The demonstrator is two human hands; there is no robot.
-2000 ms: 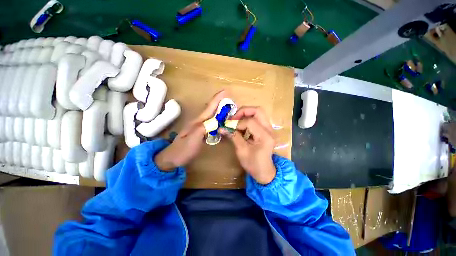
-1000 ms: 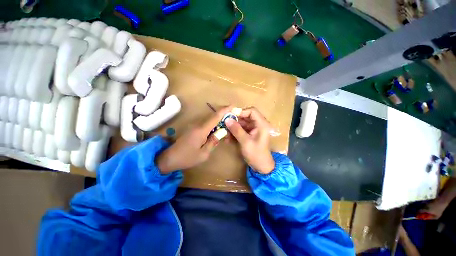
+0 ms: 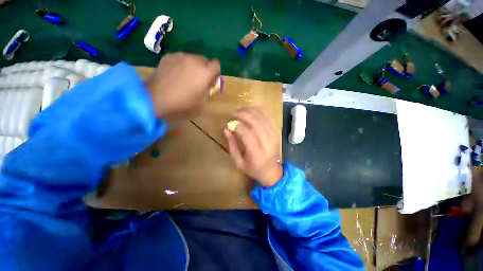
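Observation:
My left hand (image 3: pixel 182 84) is over the back edge of the cardboard mat (image 3: pixel 185 180); it is blurred, its fingertips bent down, and I cannot tell if they hold anything. My right hand (image 3: pixel 255 145) is over the right part of the mat, fingers apart and empty, with a pale yellow finger cot showing. A partly filled white housing (image 3: pixel 158 34) with blue inside lies on the green belt behind my left hand. A thin dark stick (image 3: pixel 209 136) lies on the mat between my hands.
White housing shells (image 3: pixel 16 100) are stacked at left, partly hidden by my left sleeve. One shell (image 3: pixel 298 124) lies on the black mat (image 3: pixel 349 159). A grey post (image 3: pixel 344 58) slants up at right. Wired blue batteries (image 3: pixel 127 27) and another filled housing (image 3: pixel 16 44) lie on the belt.
My hands have parted; the small unit no longer shows between them. My left hand has moved back toward the belt, its sleeve now over the shells. A partly filled housing now shows behind it.

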